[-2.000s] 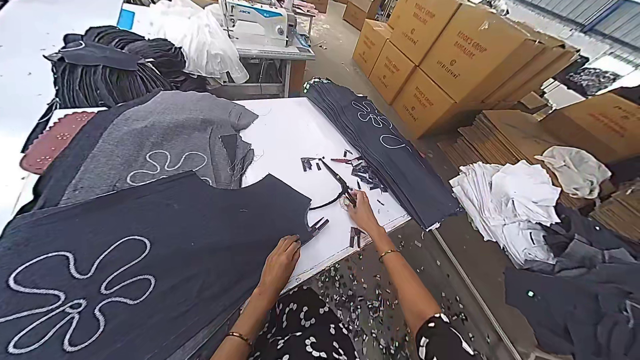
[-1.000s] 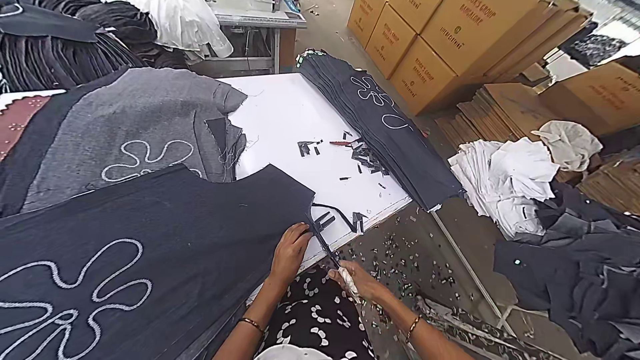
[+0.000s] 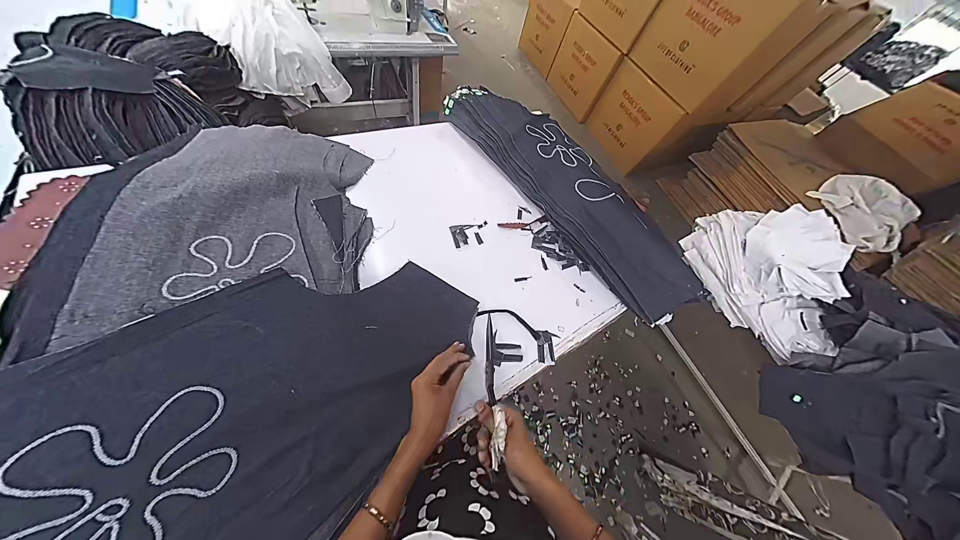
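A dark denim garment panel [image 3: 322,360] with a pale flower outline lies across the left of the white table. My left hand [image 3: 439,390] rests at its right edge, fingers bent on or beside the cloth; whether they pinch it cannot be told. My right hand [image 3: 510,442] is closed around the white-wrapped handles of a pair of scissors [image 3: 491,364], whose blades point away from me, just right of the panel edge. A thin black strip [image 3: 514,313] curves from the panel to small dark cloth pieces [image 3: 545,346] near the table edge.
A stack of folded denim panels [image 3: 555,187] lies along the table's right side, beside dark scraps [image 3: 559,247]. Grey panels [image 3: 210,195] lie at the left. Cardboard boxes [image 3: 637,112], white cloths [image 3: 772,277] and dark garments [image 3: 885,405] are beyond the table. Scraps litter the floor [image 3: 600,405].
Two seconds ago the scissors pointed away over the table with their blades near the scraps; my right hand has since drawn them back towards me, beside the panel edge. My left hand remains near that edge.
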